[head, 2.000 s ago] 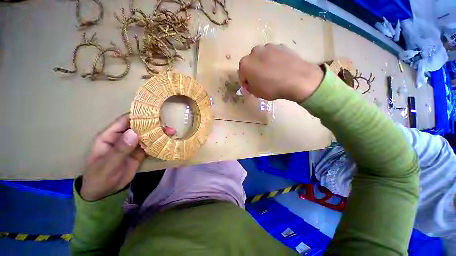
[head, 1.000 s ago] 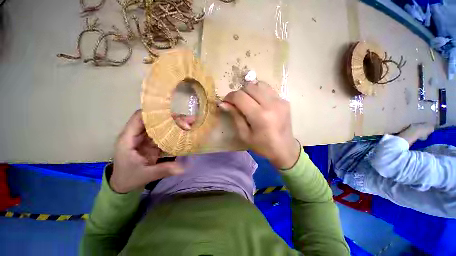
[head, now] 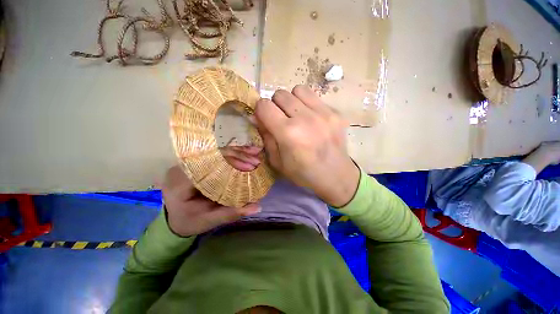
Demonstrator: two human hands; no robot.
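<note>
A tan woven straw ring (head: 196,147) is held tilted above the table's near edge. My left hand (head: 199,199) grips its lower side, with the thumb in front and fingertips showing through the centre hole. My right hand (head: 310,144) is closed over the ring's right side, its fingertips at the inner edge of the hole. Whether the right fingers also hold a piece of cord is hidden. A white glue dab (head: 333,73) sits on the stained cardboard pad (head: 295,30) beyond my right hand. Twisted cord pieces (head: 206,27) lie in a tangled pile at the upper left.
Straw rings with a cord loop (head: 491,64) lie at the right of the cardboard-covered table (head: 80,135). Another person's sleeve (head: 522,193) and hand are at the right edge. Red frames (head: 451,232) and blue bins are below the table. A dark object (head: 556,89) lies at the far right.
My right hand has come from the glue dab to the straw ring and now closes on its right side. My left fingers reach further through the hole. The view has shifted right.
</note>
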